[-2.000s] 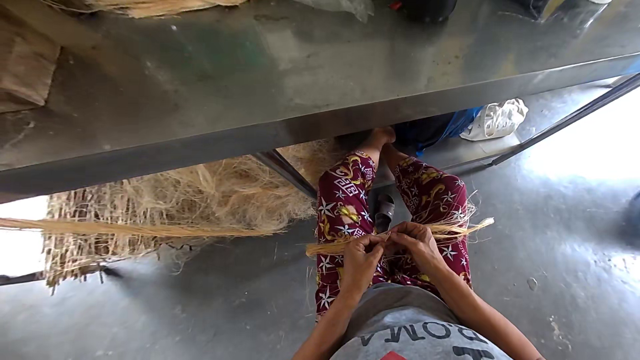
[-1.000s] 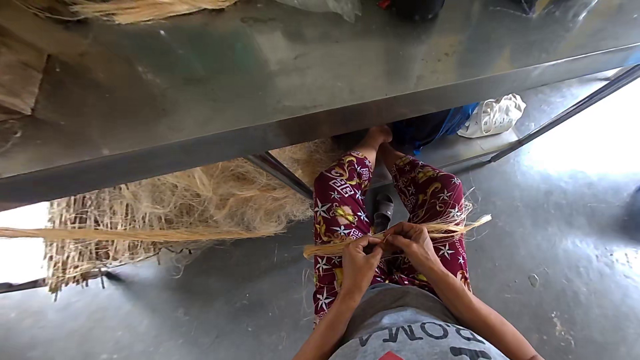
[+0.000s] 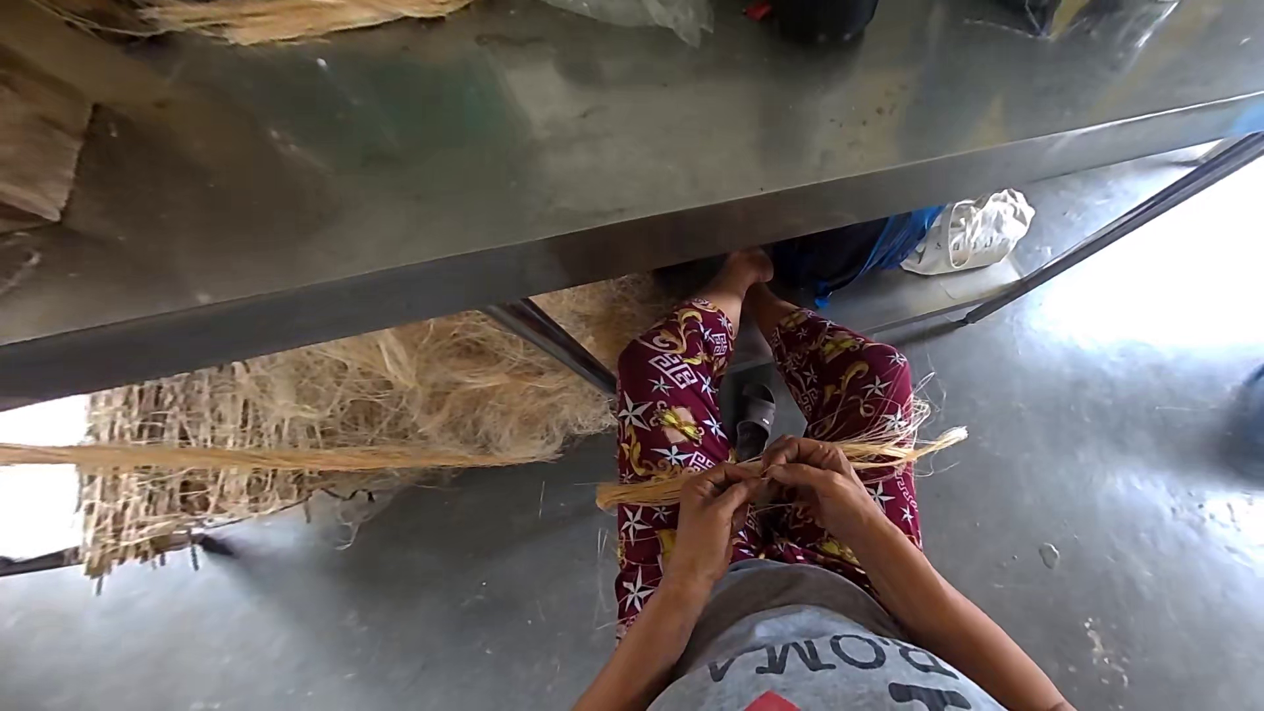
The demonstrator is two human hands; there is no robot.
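A bundle of pale straw-coloured plant fibre (image 3: 647, 492) lies across my lap, over patterned maroon trousers. My left hand (image 3: 719, 494) pinches it near its middle between thumb and fingers. Close beside it, almost touching, my right hand (image 3: 812, 474) grips the same bundle with bent fingers. The fibres' loose, frayed end fans out past my right hand, over the right thigh. Exactly how the strands run between the fingertips is too small to tell.
A metal table (image 3: 592, 128) spans the view ahead, with fibre (image 3: 326, 15) on top. Beneath it, tangled fibre (image 3: 444, 385) covers a slatted rack at left, and a long fibre hank (image 3: 247, 457) extends in front. A white bag (image 3: 973, 235) sits under the table at right, near a metal leg (image 3: 1116, 227).
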